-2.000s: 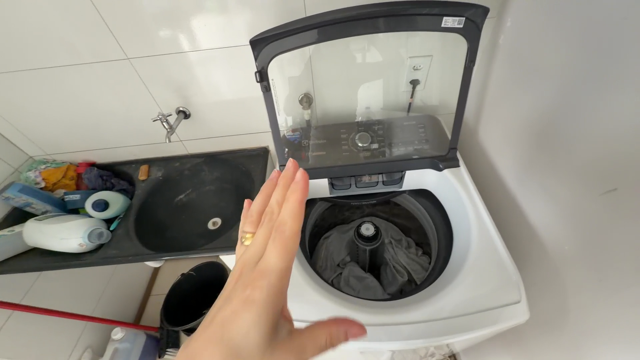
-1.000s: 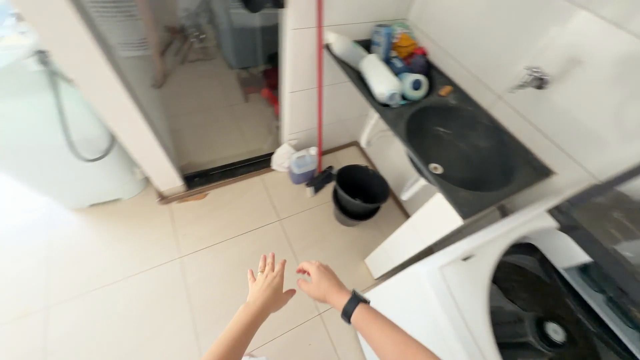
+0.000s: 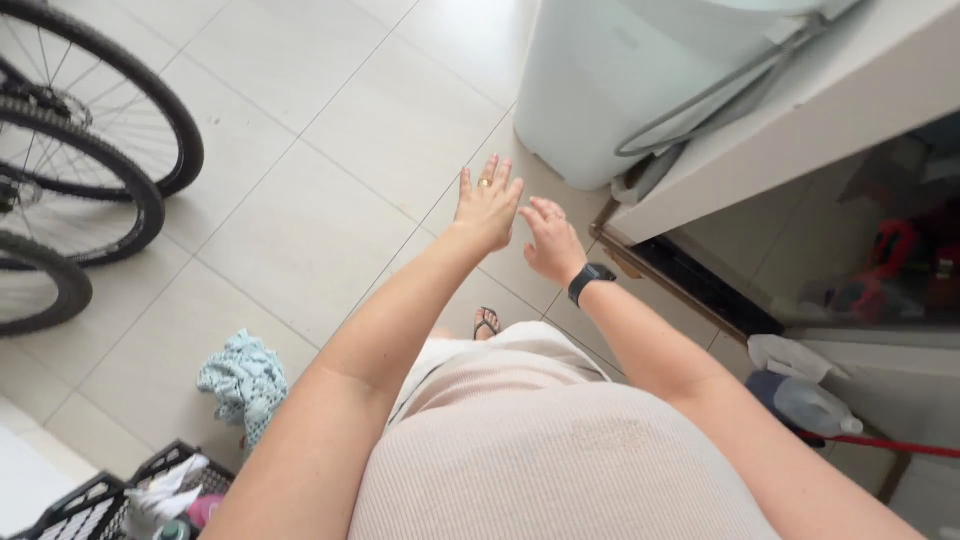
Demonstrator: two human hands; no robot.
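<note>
My left hand [image 3: 487,202] is held over the tiled floor [image 3: 300,217], palm down, fingers apart, a gold ring on one finger. Close beside it on the right, my right hand [image 3: 553,241] has its fingers spread and slightly bent, with a thin ring and a black watch [image 3: 591,282] on the wrist. Neither hand holds anything. Below them a foot in a black flip-flop [image 3: 486,322] shows on the tiles. A light blue openwork cloth [image 3: 244,382] lies to the left of my left forearm.
Bicycle wheels [image 3: 142,176] stand at the left. A pale rounded appliance or tub [image 3: 600,90] with a grey hose [image 3: 675,112] is at the upper right, beside a door frame [image 3: 750,157]. Black plastic crates [image 3: 82,495] with bottles are lower left; a plastic bottle [image 3: 806,405] and red pole [image 3: 900,446] lower right.
The view has swung away from the washing machine and sink to the floor and bicycles. Both hands remain raised and empty since one second ago; two seconds ago only one hand showed.
</note>
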